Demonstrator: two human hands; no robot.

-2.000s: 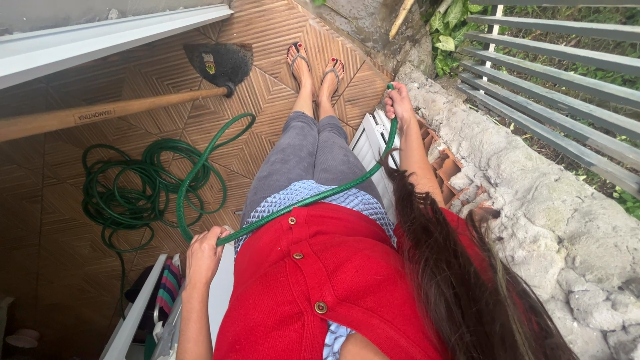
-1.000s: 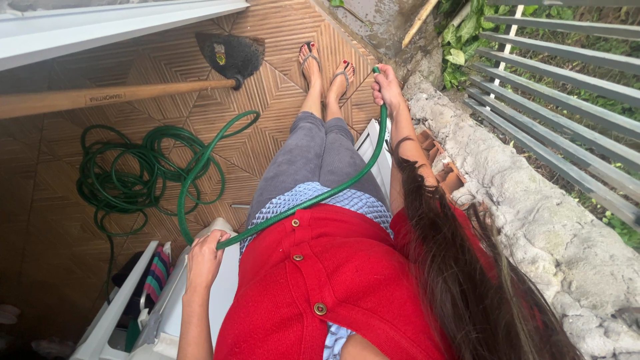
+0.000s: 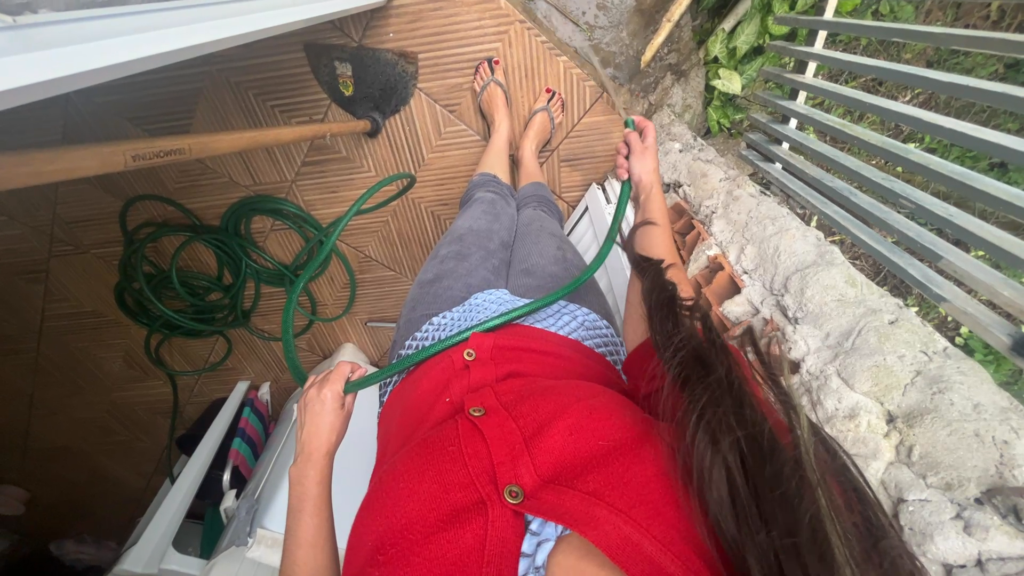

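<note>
A green garden hose [image 3: 496, 320] runs across the front of my body at waist height. My left hand [image 3: 326, 396] is closed around it at the lower left, beside a white appliance-like surface. Near the rough wall, my right hand [image 3: 638, 152] grips the hose close to its end, which pokes up past the fingers. From my left hand the hose loops upward and joins a loose tangled coil [image 3: 188, 280] on the tiled floor.
A Tramontina hoe with a wooden handle [image 3: 240, 144] lies at upper left, beneath a white ledge [image 3: 160, 40]. A rough cement wall [image 3: 848, 344] with broken bricks [image 3: 712, 280] and a slatted metal fence [image 3: 904, 136] stand at right. Striped cloth [image 3: 250, 432] sits at lower left.
My right hand has moved slightly away from the hose's tip region seen earlier, staying closed on the hose. The hose still spans both hands; the view has shifted a little.
</note>
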